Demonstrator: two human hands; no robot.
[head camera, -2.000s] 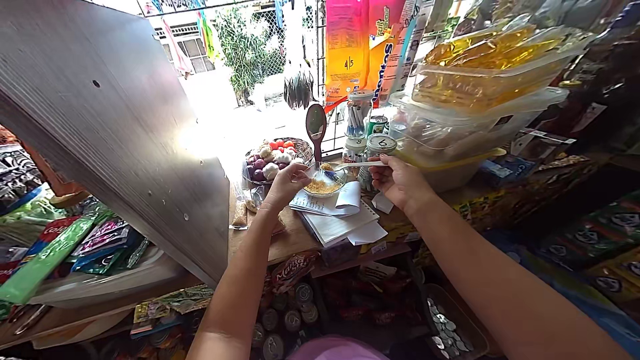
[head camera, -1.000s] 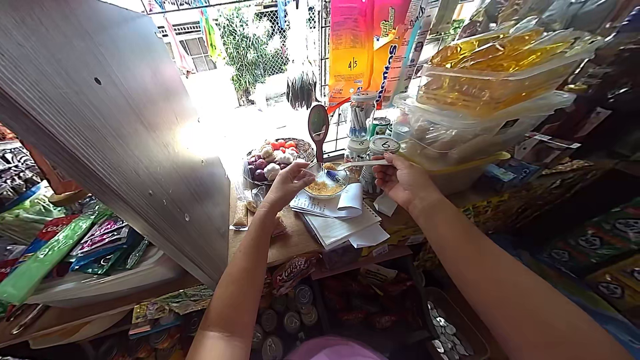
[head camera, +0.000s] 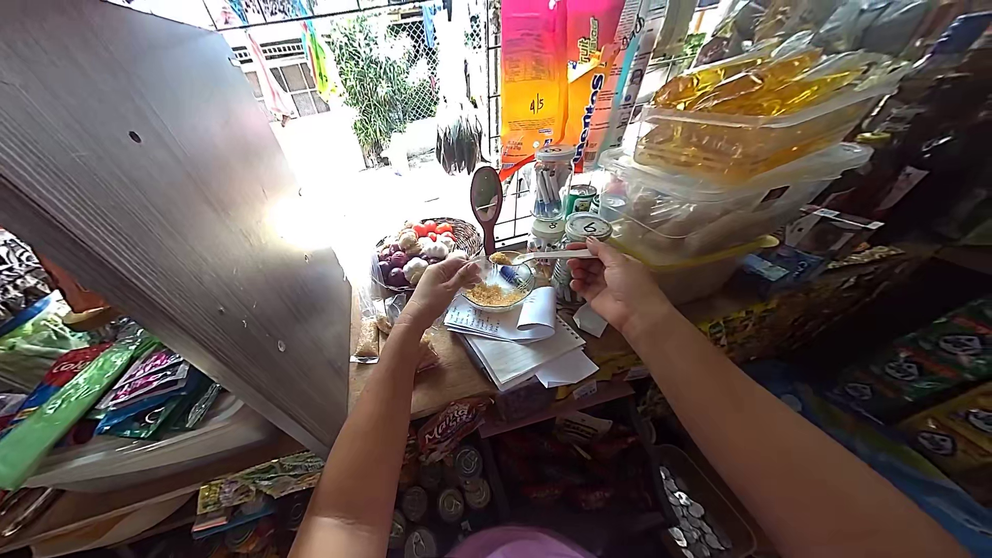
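Note:
My right hand (head camera: 612, 283) grips the handle of a white plastic spoon (head camera: 546, 254), whose bowl holds light-brown granules. The spoon is raised over a clear bowl (head camera: 496, 294) of the same granules, in which something blue lies. My left hand (head camera: 446, 291) is at the bowl's left edge with its fingertips pinched together at what looks like a small clear plastic bag (head camera: 484, 269). Under the bowl lie papers and a notebook (head camera: 515, 356). Small bags of brown granules (head camera: 367, 339) rest near my left wrist.
Behind the bowl are a basket of onions, garlic and tomatoes (head camera: 415, 252), a hand mirror (head camera: 487, 198) and lidded jars (head camera: 552, 182). Stacked plastic tubs (head camera: 721, 186) stand right. A wooden panel (head camera: 178, 170) rises left. Below are cans (head camera: 451, 504) and a tray of coins (head camera: 690, 511).
The spoon's bowl, lower near the granules in the earlier frames, is now raised with granules in it. The left hand stays at the bowl's left side.

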